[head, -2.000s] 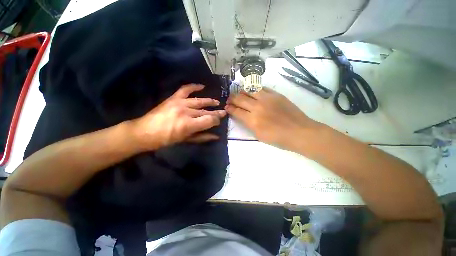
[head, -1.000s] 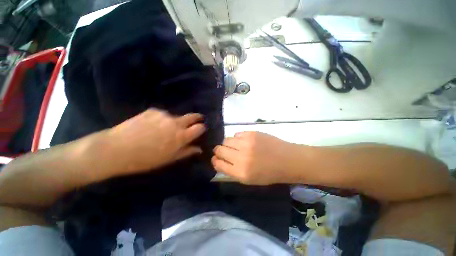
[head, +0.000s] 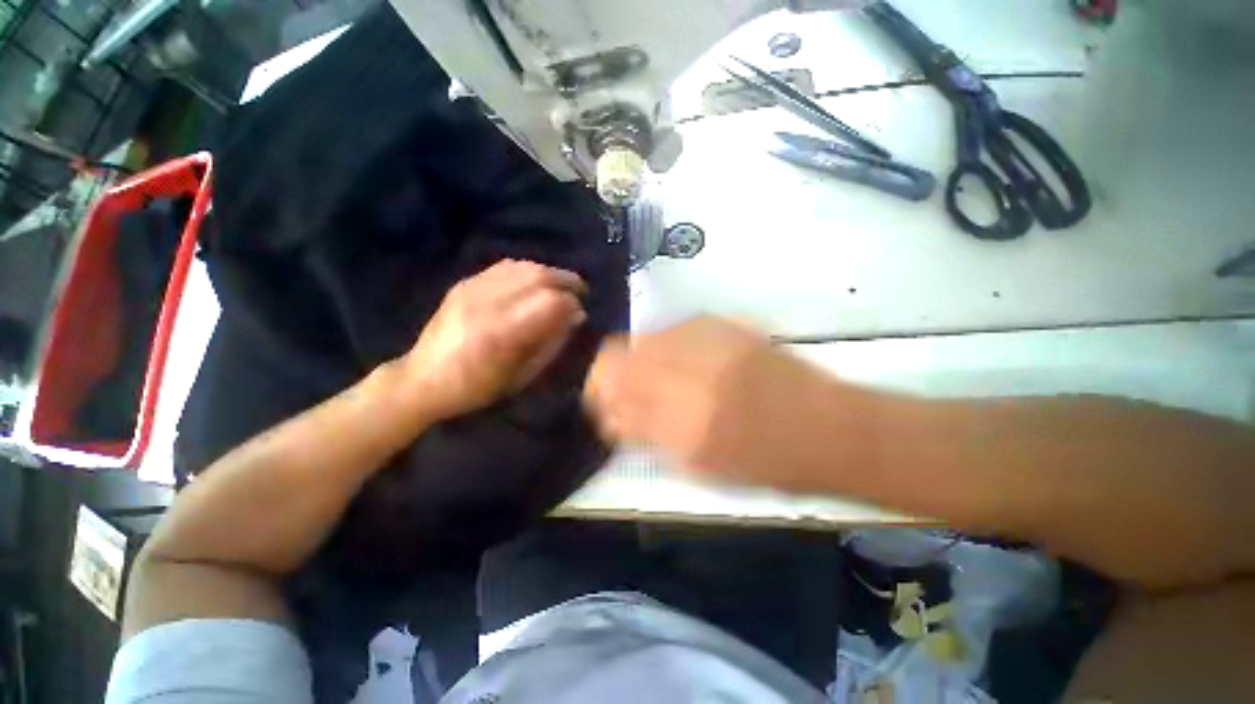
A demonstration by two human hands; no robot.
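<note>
A large dark garment piece [head: 344,261] lies left of the needle and hangs over the table's front edge. Its right edge runs under the presser foot [head: 615,220] of the white sewing machine [head: 537,55]. The round pale tension knob [head: 619,172] sits low on the machine head. My left hand [head: 502,330] rests on the cloth with curled fingers, gathering a fold. My right hand [head: 688,399] is blurred, at the cloth's right edge nearer the table's front, its fingertips pinching that edge.
Black-handled shears [head: 1012,172], tweezers [head: 812,110] and grey snips [head: 853,167] lie right of the needle. A red basket [head: 176,303] with dark cloth stands at the left. A white scrap bag [head: 963,633] is below the table's front edge [head: 743,516].
My left hand has moved slightly up and right on the cloth, its fingers more curled. My right hand stays by the cloth edge, now blurred. The camera view has shifted, showing more of the basket.
</note>
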